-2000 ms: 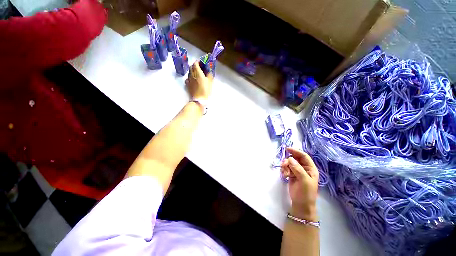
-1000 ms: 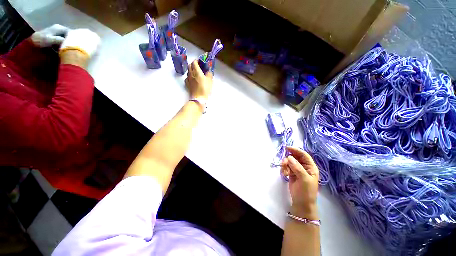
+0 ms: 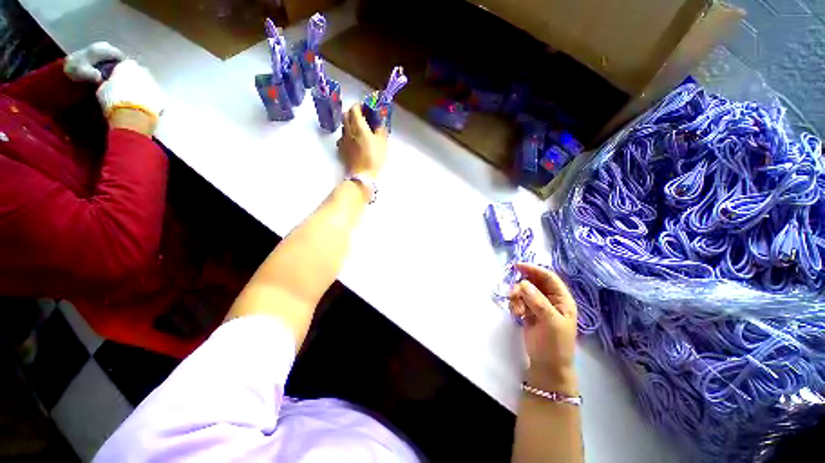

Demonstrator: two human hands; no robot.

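My left hand (image 3: 364, 145) holds a small dark sleeved cable (image 3: 382, 110) upright on the white bench (image 3: 425, 244), with lilac loops sticking out of its top. My right hand (image 3: 545, 307) has its fingertips on a coiled lilac charging cable (image 3: 517, 258) at the bench's right part. A small cable sleeve (image 3: 500, 223) lies just beyond that cable. Several more sleeved cables (image 3: 327, 104) stand to the left of my left hand, loops upward.
A clear bulk bag (image 3: 687, 289) full of lilac cables fills the right side. An open carton (image 3: 588, 45) with loose sleeves (image 3: 543, 149) is at the back. A person in red sleeves and white gloves (image 3: 131, 89) is at the left, holding something dark.
The neighbour's arm has drawn back from the upper left, and both white gloves now show together over the bench edge. My hands have stayed almost still on the same things.
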